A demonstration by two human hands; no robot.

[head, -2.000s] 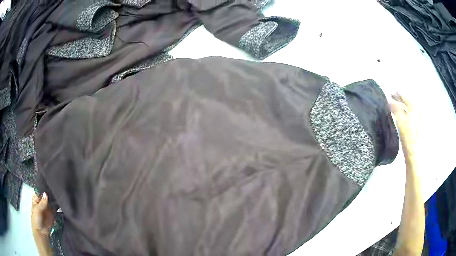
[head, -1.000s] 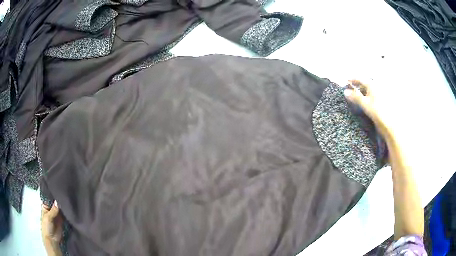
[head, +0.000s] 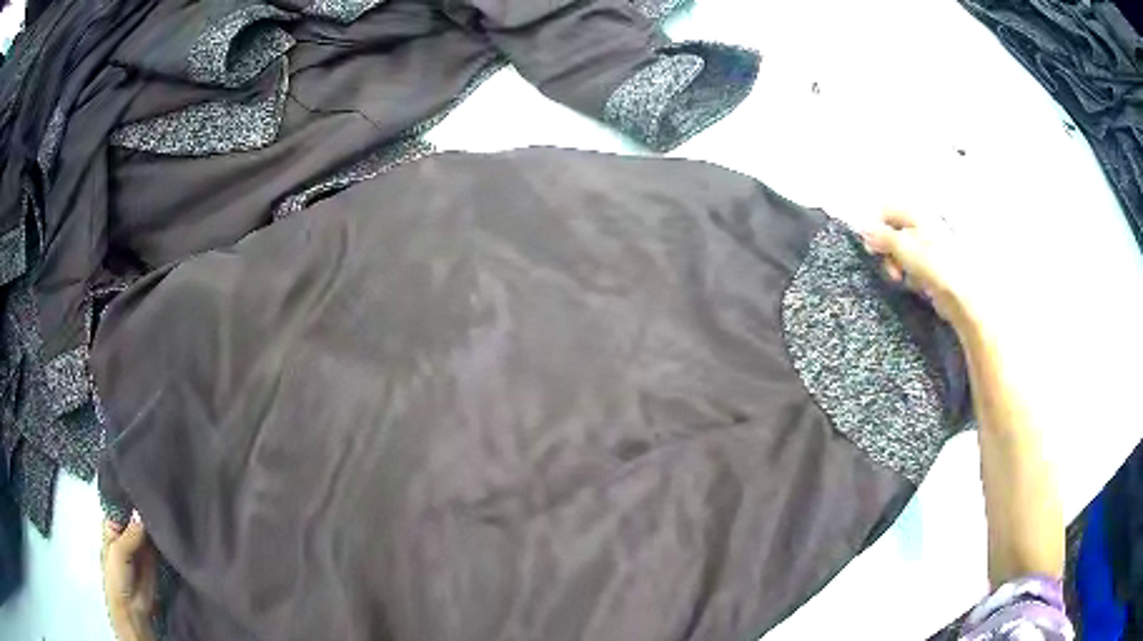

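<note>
The jacket in work [head: 501, 376] lies spread with its dark brown lining up. A curved speckled grey tweed piece [head: 859, 351] sits at its right end, at the collar/neck area. My right hand [head: 909, 257] pinches the top corner of this end, beside the tweed; the dark collar part is mostly hidden under my hand and forearm. My left hand [head: 132, 576] holds the jacket's lower left edge, its fingers partly under the cloth. No snips can be made out.
A pile of other jackets [head: 188, 163] lies at the far left, touching the work. A sleeve end with a tweed band [head: 658, 98] points right on the white table [head: 877, 113]. Dark clothes [head: 1078, 88] hang at the upper right. Something blue [head: 1103, 570] shows at the lower right.
My right hand has moved left and inward from the collar's outer edge to the tweed's top corner. My left hand has shifted slightly right and down, still at the jacket edge.
</note>
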